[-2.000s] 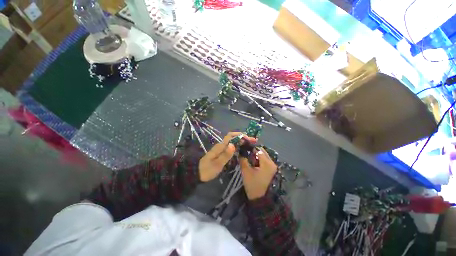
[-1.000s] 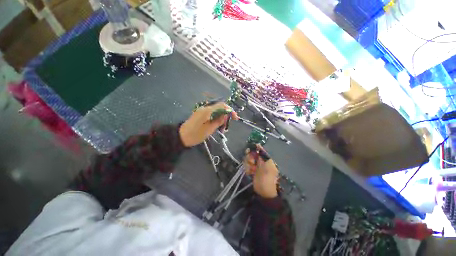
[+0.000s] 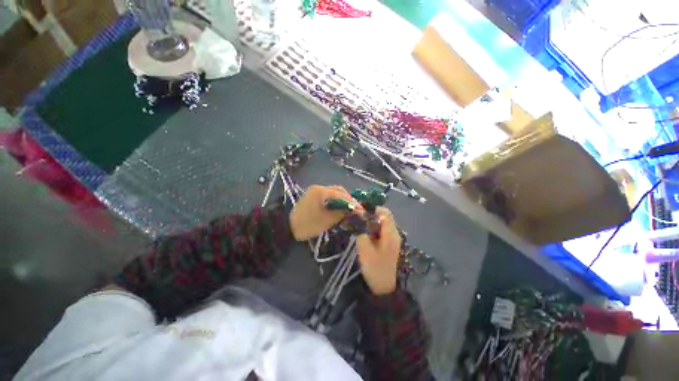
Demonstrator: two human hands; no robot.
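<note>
My left hand (image 3: pixel 319 213) and my right hand (image 3: pixel 379 254) meet over the grey mat at the centre. My left hand pinches a small green circuit board (image 3: pixel 339 204) with leads hanging below it. My right hand grips a small dark component (image 3: pixel 359 223), with its exact shape hidden by the fingers. More green board ends (image 3: pixel 370 197) show just beyond the fingertips. White sleeved leads (image 3: pixel 340 277) run down from under my hands. A loose harness pile (image 3: pixel 287 165) lies just beyond my left hand.
A white perforated tray (image 3: pixel 298 65) with red wire bundles (image 3: pixel 421 125) lies beyond the mat. An open cardboard box (image 3: pixel 555 182) stands at the right. A second harness pile (image 3: pixel 532 327) with a white label is at lower right. A pale roll (image 3: pixel 161 58) carries a clear bottle at upper left.
My left hand has come back from the harness pile towards my right hand, bringing a green board with it. My right hand stays near the centre, still gripping. The whole view has shifted slightly.
</note>
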